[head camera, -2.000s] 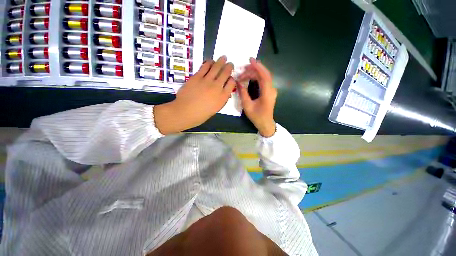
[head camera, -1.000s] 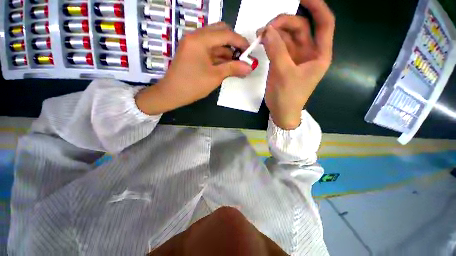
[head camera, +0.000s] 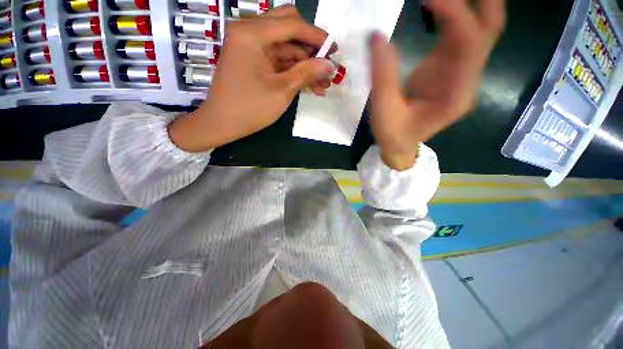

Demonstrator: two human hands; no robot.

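Note:
My left hand (head camera: 256, 75) holds a small cylindrical part (head camera: 338, 73) between thumb and fingers; its red end shows, and the fingers hide the rest. A narrow white strip (head camera: 325, 47) stands up at the same fingertips. My right hand (head camera: 434, 85) is blurred, with its fingers apart, to the right of the part and not touching it; I see nothing in it. The white sheet (head camera: 328, 121) lies flat on the dark bench under and between the hands.
The main parts tray (head camera: 162, 92), with columns of red-ended cylinders, is at the left, partly behind my left forearm. A second, part-filled tray (head camera: 535, 145) stands at the far right. The bench's near edge runs in front of my body.
Since one second ago, my right hand has let go of the white strip and opened, moving slightly right. My left hand still holds the part. Earlier, both hands were together low over the sheet.

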